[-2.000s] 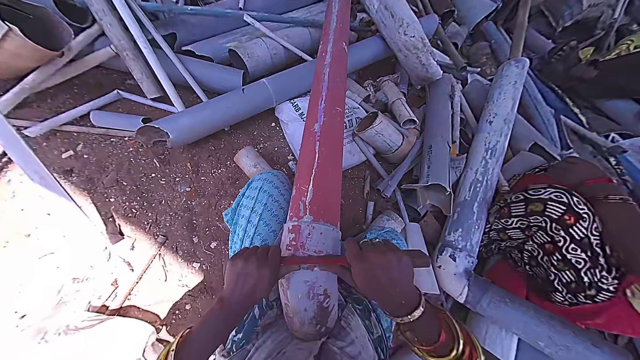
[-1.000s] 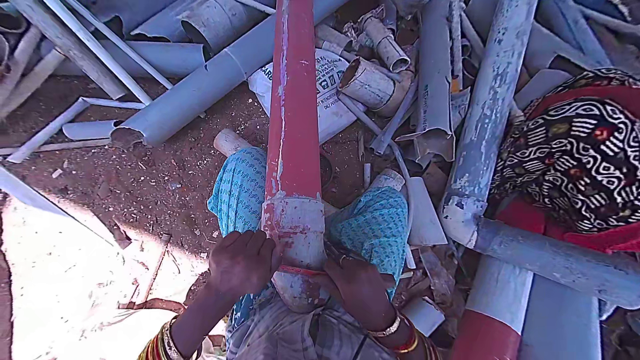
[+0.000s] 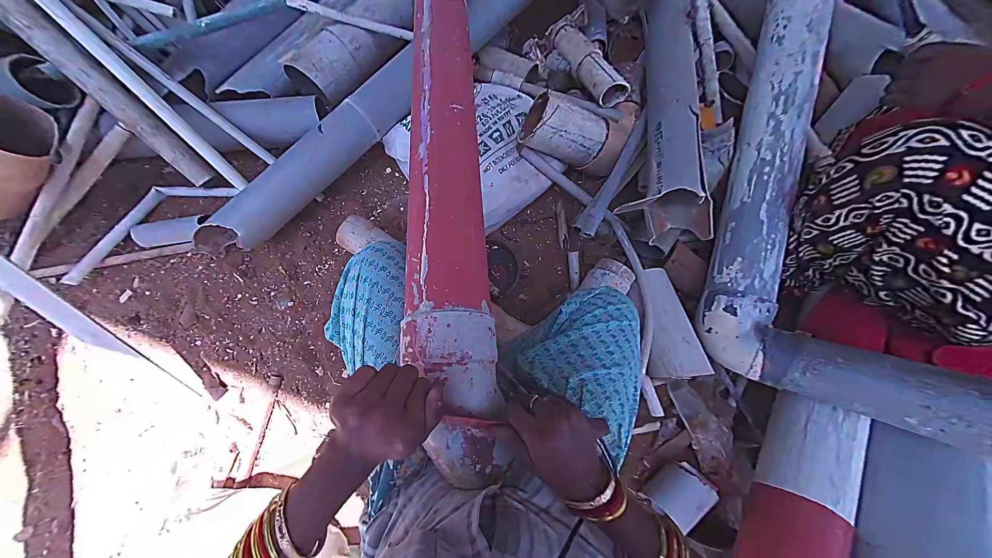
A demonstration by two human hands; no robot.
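Observation:
A long plastic pipe with red paint runs from the top of the view down to my lap, its near end a grey fitting with worn red patches. My left hand is closed at the left side of this fitting, and my right hand is closed at its right side. Between them, a thin reddish edge crosses the fitting; whether it is a separate tool or part of the pipe, I cannot tell. What lies inside my fists is hidden. Patterned blue cloth covers my knees on both sides of the pipe.
Grey pipes and thin white pipes lie heaped across the back. A printed white sack lies behind the red pipe. At the right, a grey elbow pipe stands near a person in black-and-white patterned cloth. Broken pipe pieces litter the brown soil.
The view has shifted since two seconds ago. Both hands stay at the near end of the red pipe; my left hand sits closer to the fitting's side than before.

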